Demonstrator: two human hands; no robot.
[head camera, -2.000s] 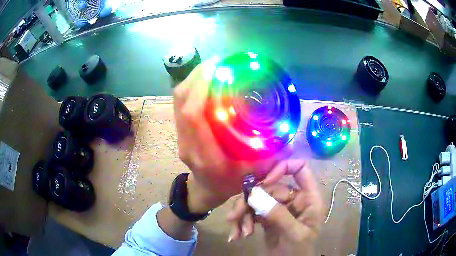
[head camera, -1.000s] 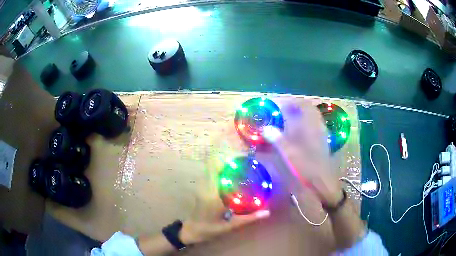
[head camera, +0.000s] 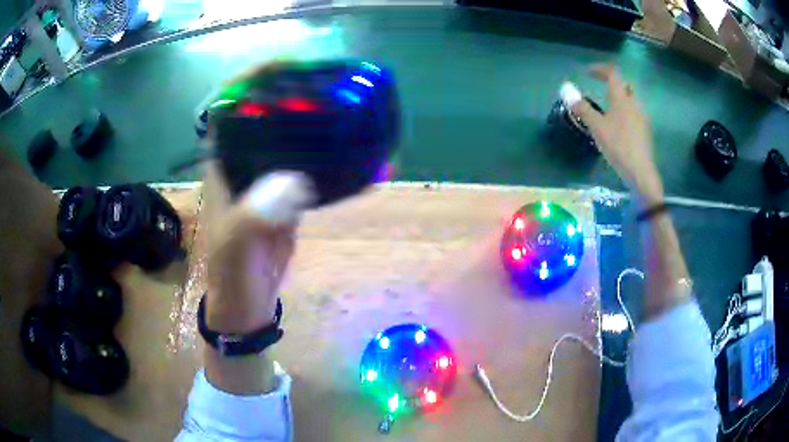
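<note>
My left hand (head camera: 251, 233), with a white thumb wrap, holds a lit black speaker (head camera: 303, 129) raised over the belt's near edge; both are blurred. My right hand (head camera: 619, 125) reaches over the belt with its fingers apart at a dark speaker (head camera: 571, 129); whether it touches it I cannot tell. A lit speaker (head camera: 407, 369) lies ring up on the board's near part, with a tiny dark piece (head camera: 385, 424) at its lower edge. Another lit speaker (head camera: 542, 248) lies on the board's right part.
Several unlit speakers (head camera: 138, 224) are clustered at left. More dark speakers (head camera: 716, 148) stand on the green belt (head camera: 467, 104). A white cable (head camera: 547, 388) curls across the board (head camera: 346, 285). A white power strip (head camera: 757, 302) and a blue-screened device (head camera: 751, 367) are at far right.
My left hand has moved from the lower speaker and now holds a lit one raised. My right hand has left the board and reached over the belt. The view has shifted.
</note>
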